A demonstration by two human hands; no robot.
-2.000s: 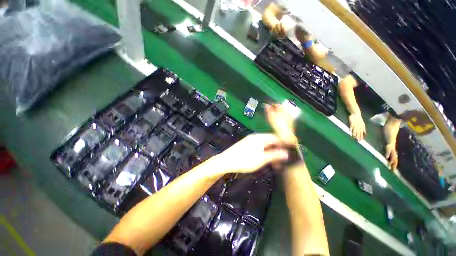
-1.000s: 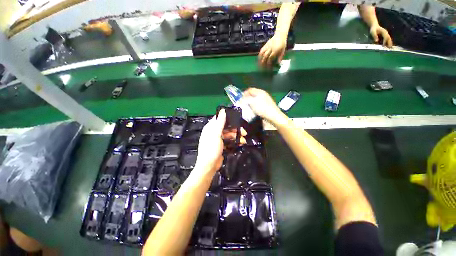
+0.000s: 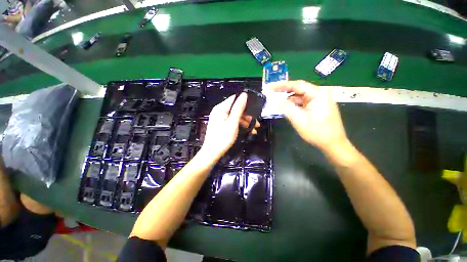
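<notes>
My left hand (image 3: 225,123) holds a black phone housing (image 3: 253,106) above the right part of the black blister tray (image 3: 243,197). My right hand (image 3: 312,112) holds a main board (image 3: 275,77), blue at its upper end and white below, just right of the housing. Board and housing are side by side; whether they touch I cannot tell. The tray's left and middle pockets hold several black housings, and one housing (image 3: 173,86) lies tilted over the tray's back edge.
The green conveyor belt (image 3: 205,56) carries several boards and phones behind a white rail (image 3: 399,96). A grey plastic bag (image 3: 38,130) lies left. A dark flat object (image 3: 423,138) lies right, near a yellow fan part (image 3: 457,217). A person's arm shows at lower left.
The view has shifted, so tray and belt sit higher. My right hand has brought the main board from over the belt's edge to beside the housing. My left hand still holds the housing.
</notes>
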